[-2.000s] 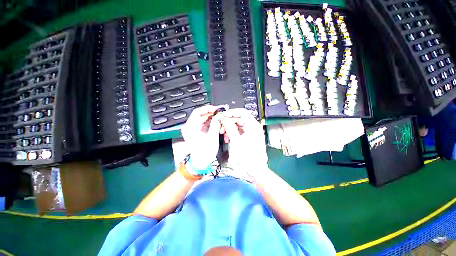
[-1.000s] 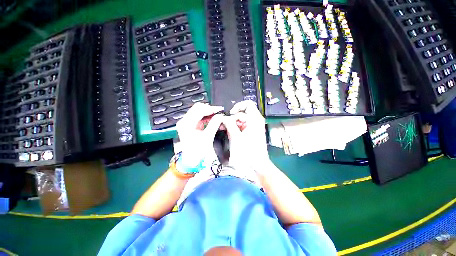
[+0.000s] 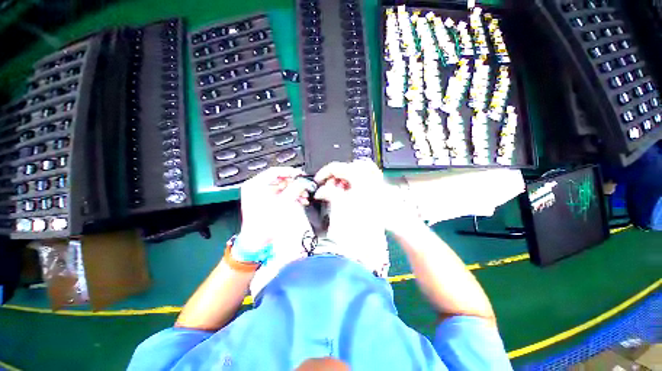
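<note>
A small black piece (image 3: 311, 185) is held between my two hands, above my lap at the near end of the narrow housing tray (image 3: 330, 138). My left hand (image 3: 274, 206) pinches it from the left; a blue band and an orange band are on that wrist. My right hand (image 3: 357, 196) pinches it from the right. Both hands look overexposed, and the fingers hide most of the piece. The component tray of white parts (image 3: 530, 145) lies right of the narrow tray, with rows of white and yellow pieces.
The wide housing tray (image 3: 247, 130) is left of centre. A second narrow tray (image 3: 154, 145) and stacked trays (image 3: 47, 165) are farther left, more stacked trays (image 3: 617, 80) far right. A white sheet (image 3: 464, 194) hangs at the bench edge. A side tray (image 3: 566, 235) holds green strands. A cardboard box (image 3: 116, 268) is lower left.
My hands have moved slightly down, and my forearms are spread wider. The black piece shows more clearly between the fingertips. The trays have shifted slightly left in the picture.
</note>
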